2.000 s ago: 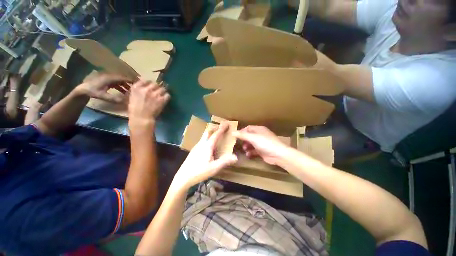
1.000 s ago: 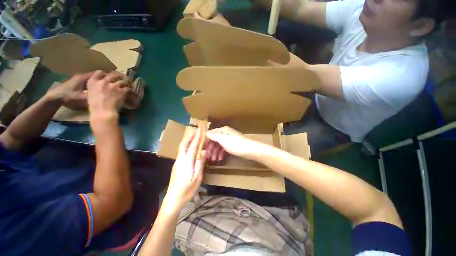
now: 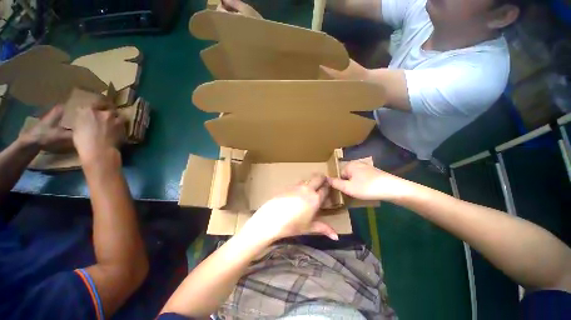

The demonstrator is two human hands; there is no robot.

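A partly folded mailer box (image 3: pixel 285 178) lies in front of me, its lid panel (image 3: pixel 288 119) standing up behind the tray. The left side wall (image 3: pixel 220 183) stands raised, with a flap spread outward beside it. The front panel lies low towards my lap. My left hand (image 3: pixel 297 209) reaches across the tray, its fingers at the inside of the right side wall and its thumb spread towards me. My right hand (image 3: pixel 363 181) grips the same wall from the outer side. The fingers partly hide that wall.
A navy-shirted person's hands (image 3: pixel 94 128) fold another box on the green table (image 3: pixel 169 119) at left. Behind my box stands another lid panel (image 3: pixel 269 47), by the arm of a white-shirted person (image 3: pixel 451 87). Plaid cloth (image 3: pixel 300 281) covers my lap. A metal frame (image 3: pixel 466 250) stands at right.
Both my hands have moved from the box's left side wall to its right one. The left wall is let go and stays raised. The whole view has shifted, with the box now further left.
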